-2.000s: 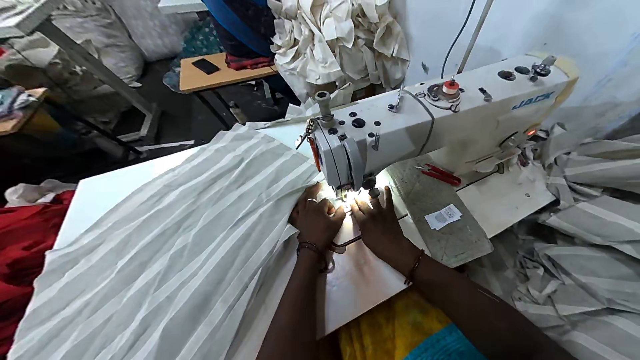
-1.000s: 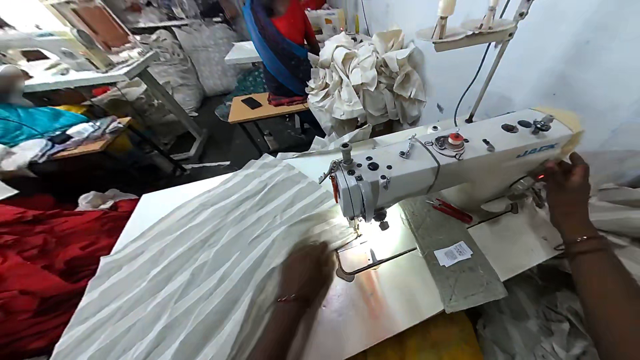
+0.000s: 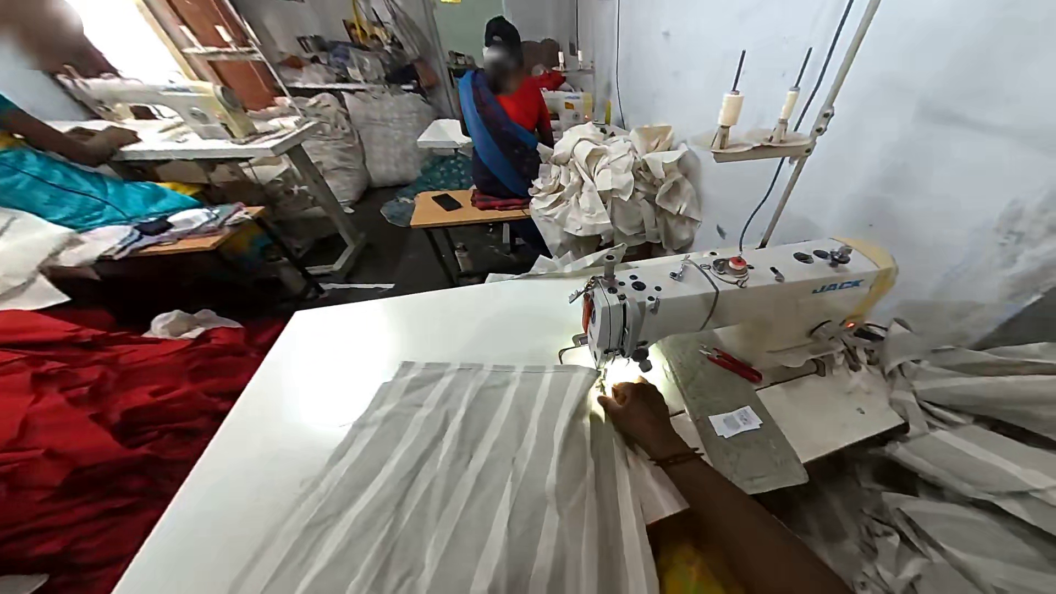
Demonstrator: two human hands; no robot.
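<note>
A grey and white striped fabric (image 3: 487,462) lies across the white sewing table, its short top edge reaching to the needle area of a white JACK sewing machine (image 3: 759,289). My right hand (image 3: 639,412) is at the fabric's right corner, just below the lit needle area, with fingers curled and pinching the cloth's edge. The needle and presser foot are partly lost in the glare. My left hand is out of view. Red-handled thread snips (image 3: 730,364) and a small printed paper label (image 3: 735,421) rest on the grey machine bed cover right of my hand.
Striped cloth (image 3: 973,445) is heaped at the right and red cloth (image 3: 91,412) at the left. Beyond the table (image 3: 330,330) stand a pile of cream cloth (image 3: 615,186), a thread stand (image 3: 763,148) and a wooden bench (image 3: 470,216). Two people sit at other machines.
The striped fabric has shifted toward me, and its top edge now lies beside the needle area. My right hand has moved from the machine's right end to the fabric. My left hand has left the view.
</note>
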